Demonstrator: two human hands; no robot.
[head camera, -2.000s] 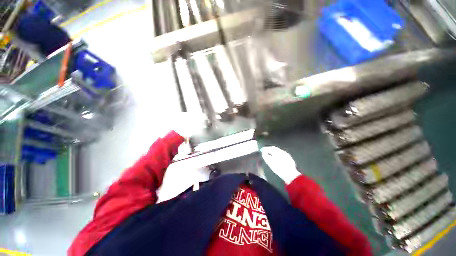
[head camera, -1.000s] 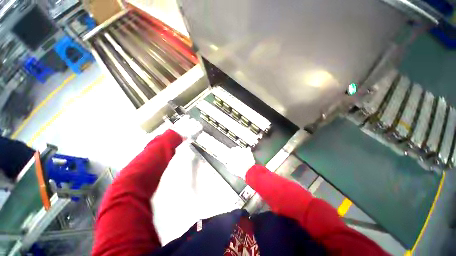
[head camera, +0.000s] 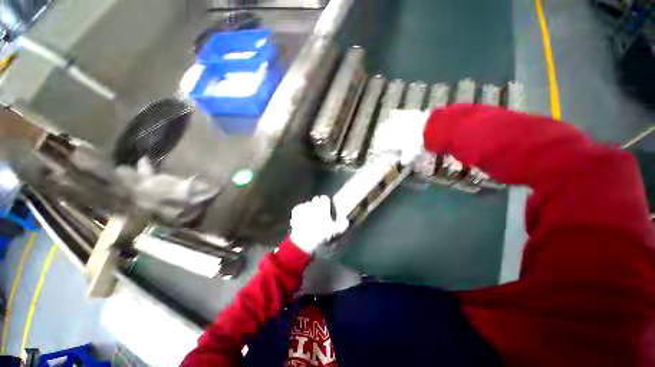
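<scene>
A long silver strip fixture (head camera: 370, 188) with dark units along its side is held between my two white-gloved hands, slanting up to the right over the green table (head camera: 431, 229). My left hand (head camera: 316, 223) is closed on its lower left end. My right hand (head camera: 403, 135) is at its upper right end, near the row of similar strip fixtures (head camera: 420, 97) lying side by side on the table. The fingers of both hands are blurred.
A steel machine surface (head camera: 223, 147) at the upper left carries a blue bin (head camera: 237, 75) and a dark round mesh object (head camera: 152, 130). More strips (head camera: 179, 256) lie at the lower left. A yellow floor line (head camera: 549, 61) runs at the right.
The view has swung right, towards the row of fixtures. Both hands have moved from the machine's loading area to the green table, with a strip fixture now held between them.
</scene>
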